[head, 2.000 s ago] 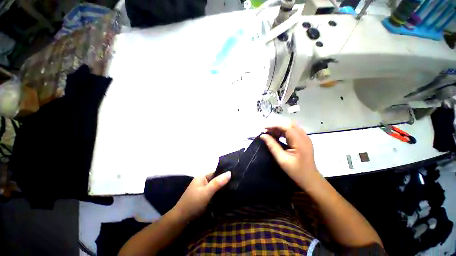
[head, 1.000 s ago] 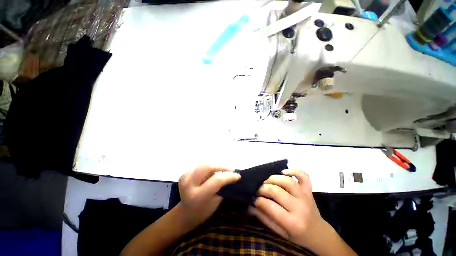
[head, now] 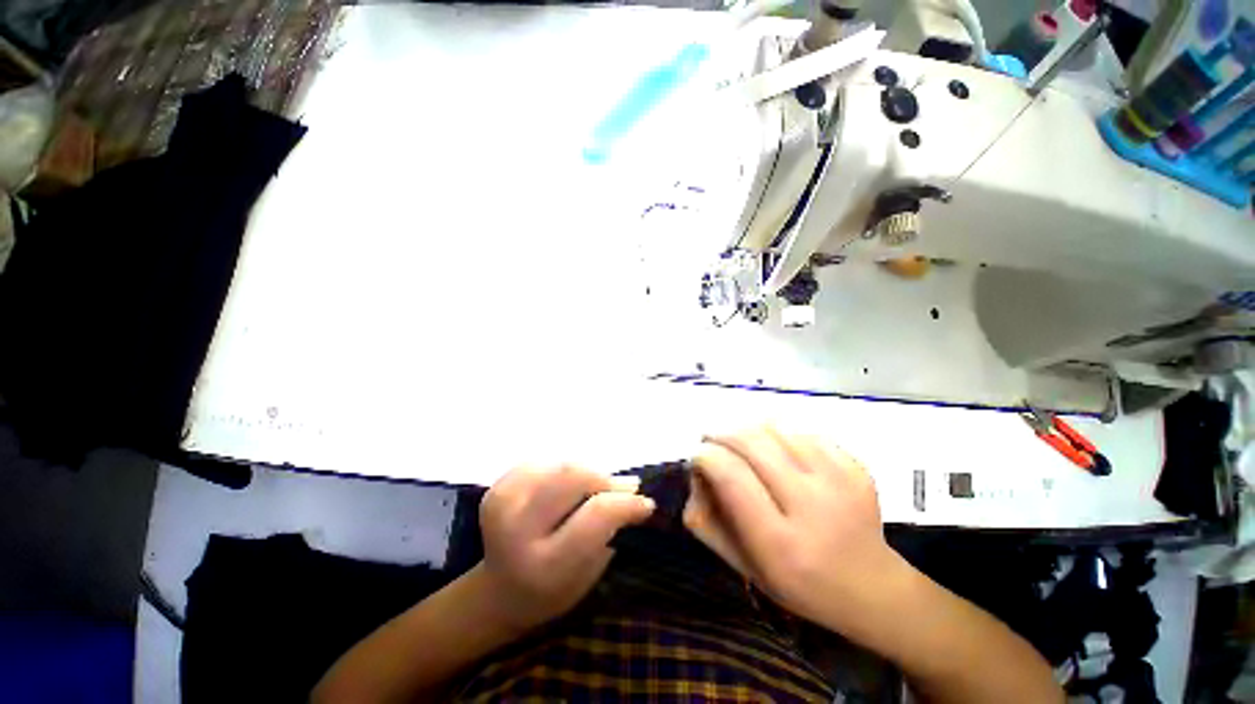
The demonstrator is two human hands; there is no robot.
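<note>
A black fabric piece (head: 663,492) is held bunched between my two hands at the table's front edge. My left hand (head: 558,539) pinches its left side between thumb and fingers. My right hand (head: 787,512) grips its right side, with the fingers curled over it. Most of the piece is hidden by my hands and merges with dark cloth below. The presser foot and needle area (head: 732,286) of the white sewing machine (head: 1074,179) is beyond my hands, with no cloth under it.
A heap of black cut panels (head: 117,303) hangs over the left table edge. Orange-red thread snips (head: 1074,443) lie right of the machine bed. A small dark square (head: 961,484) is on the front edge. Black pieces (head: 1101,619) lie lower right, and black cloth (head: 296,612) lower left.
The black piece, earlier spread out near the needle area, has come back to the front edge and is now bunched between closer hands. My right hand has turned over it. The view has shifted.
</note>
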